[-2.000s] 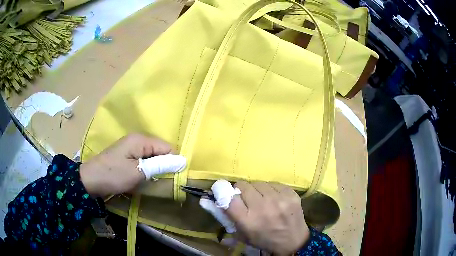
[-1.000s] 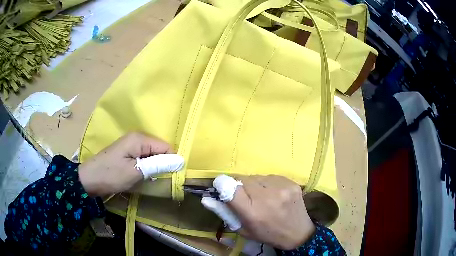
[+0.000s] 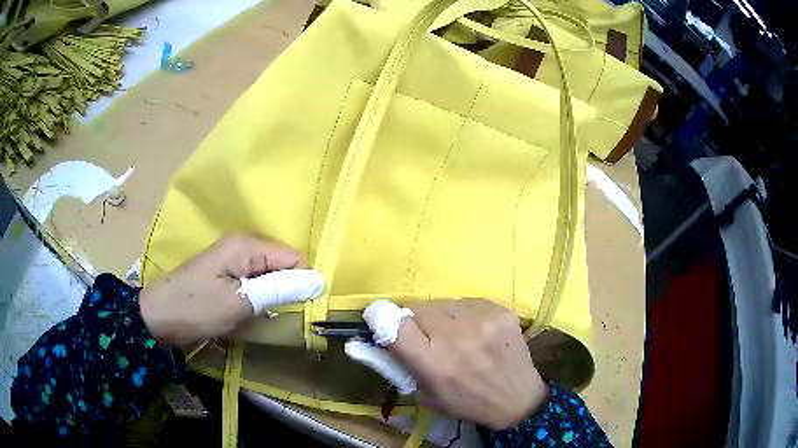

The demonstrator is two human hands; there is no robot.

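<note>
A yellow tote bag body (image 3: 262, 149) lies on the table with its mouth towards me. A long stitched handle (image 3: 354, 166) loops over it, and its end crosses the top edge binding (image 3: 429, 304). My left hand (image 3: 219, 284), with white wrap on a finger, pinches the bag mouth beside the handle end. My right hand (image 3: 464, 359), with white wraps on its fingers, holds dark thread snips (image 3: 341, 329). The snips' tips touch or nearly touch the handle end below the binding. Their grips are mostly hidden. Khaki lining (image 3: 350, 372) shows inside the mouth.
Other yellow bags with brown bands (image 3: 626, 118) lie behind at the right. A heap of olive-yellow straps (image 3: 66, 83) is at the far left. A blue cord (image 3: 175, 59) lies near it. The table's right edge (image 3: 640, 289) borders a dark aisle with something red beyond.
The right hand and snips have shifted slightly, and the snips now lie more level against the handle end. The left hand has stayed almost in place.
</note>
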